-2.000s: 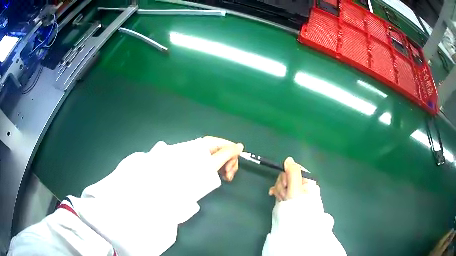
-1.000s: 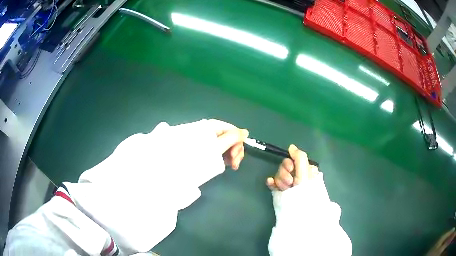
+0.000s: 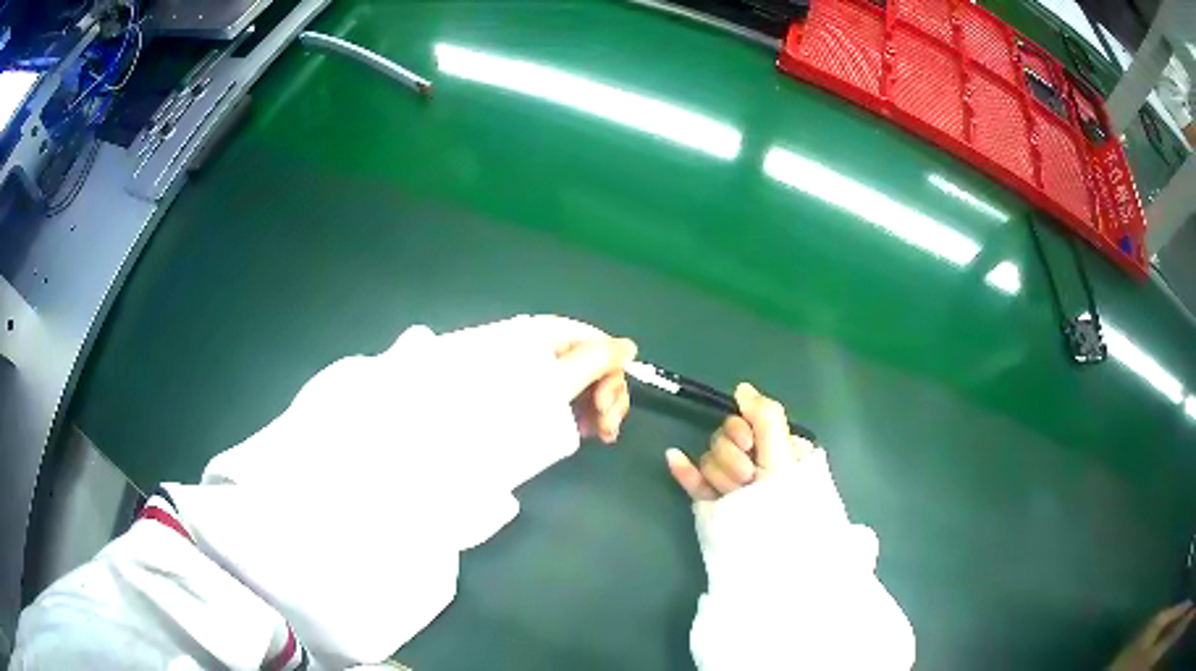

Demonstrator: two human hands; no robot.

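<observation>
My left hand (image 3: 601, 380) pinches its fingertips at the pale end of slim black tweezers (image 3: 702, 392). Whether it also holds a small part there is hidden. My right hand (image 3: 748, 446) is closed around the tweezers' dark body, whose rear end shows past its fingers; one finger sticks out to the left. Both hands are above the green belt (image 3: 564, 243). A thin black phone middle frame (image 3: 1086, 338) lies on the belt at the right, its long thin sides reaching up towards the red tray.
The red perforated tray (image 3: 977, 112) lies at the upper right with a few dark parts in it. A short bent pale rail (image 3: 371, 58) lies at the upper left. A metal machine fixture (image 3: 79, 249) stands along the left edge. Part of another hand (image 3: 1154, 638) shows at the lower right.
The view has shifted a little. The black frame on the belt has moved left relative to the red tray. My right hand's lower finger now extends further left; both hands keep their hold.
</observation>
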